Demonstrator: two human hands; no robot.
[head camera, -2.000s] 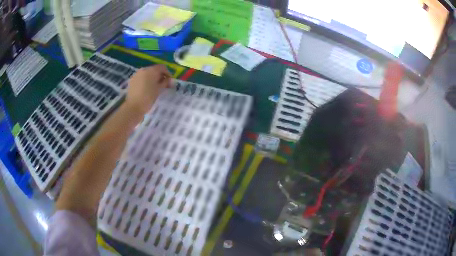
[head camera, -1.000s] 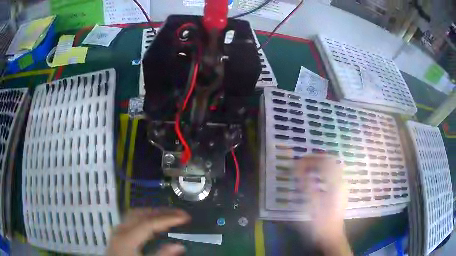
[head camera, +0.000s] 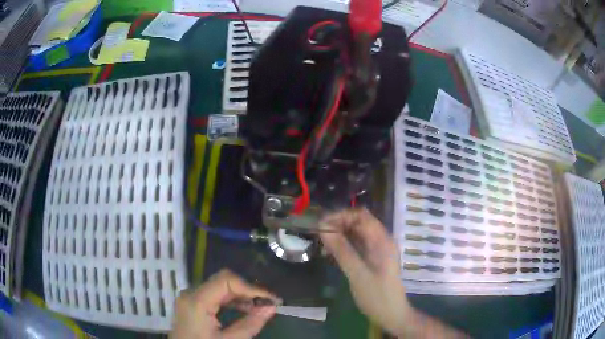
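Note:
The black test fixture (head camera: 325, 86) stands upright at the centre, with a red handle (head camera: 365, 16) on top. Its pressure head (head camera: 284, 210) is over a bright round seat (head camera: 290, 245). My right hand (head camera: 365, 258) is at the right of the seat, fingertips pinched together beside the pressure head; what they hold is too blurred to tell. My left hand (head camera: 229, 306) is in front of the fixture and pinches a small dark module (head camera: 263, 301) between thumb and finger. A white strip (head camera: 302, 312) lies just right of those fingertips.
A parts tray (head camera: 116, 198) with dark parts in its top row lies left. A fuller tray (head camera: 477, 212) lies right. More trays lie at both sides and behind the fixture. A blue tube (head camera: 225, 233) runs to the seat. A blue bin (head camera: 66, 49) is at the back left.
My right hand has moved left from the right tray to the fixture's seat. My left hand has closed from spread fingers to a pinch on a small module. The view has shifted slightly.

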